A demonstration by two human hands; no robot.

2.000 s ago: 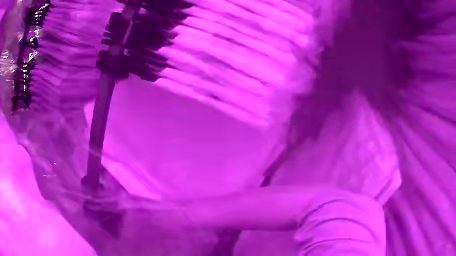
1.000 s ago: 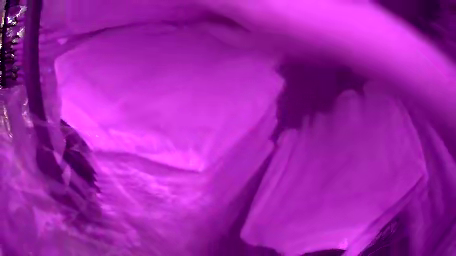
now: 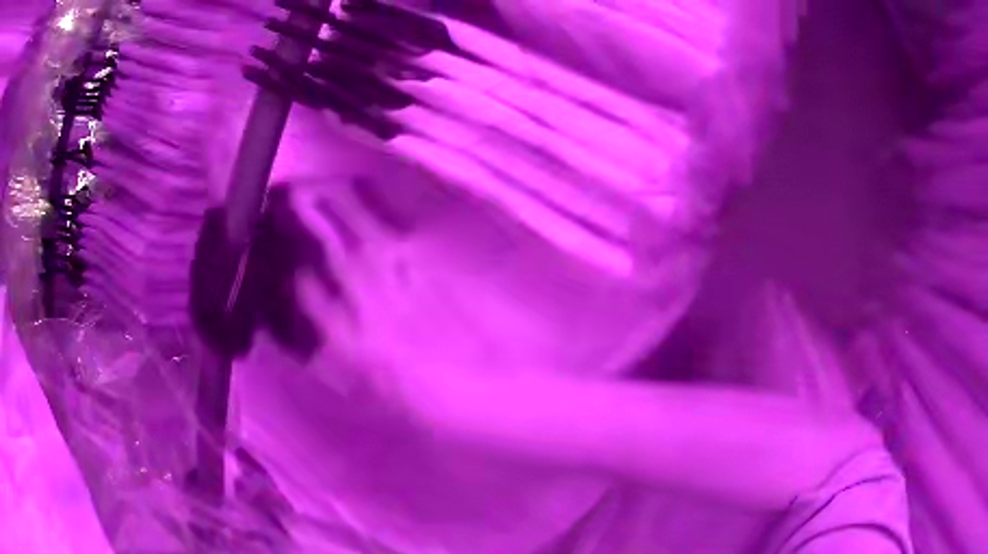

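Note:
My right hand (image 3: 363, 298) is blurred and reaches in from the lower right on a bare forearm. Its fingers are at a dark cluster of hangers (image 3: 260, 276) around the rail; blur hides whether they grip them. The garment rail (image 3: 257, 162) runs from the top down to the lower left. More dark hangers (image 3: 368, 70) sit higher on it, with hanging garments (image 3: 553, 152) in parallel folds to their right. My left hand is not in view.
A second row of hangers (image 3: 74, 184) and garments (image 3: 152, 195) stands at the left. Crinkly clear film (image 3: 119, 400) covers the lower left. Tight garment folds (image 3: 943, 357) line the right side. Everything has a strong purple cast.
One second ago an arm crossed the upper right; now the forearm comes from the lower right to the rail. The view has shifted, and a separate hanger cluster shows at my hand.

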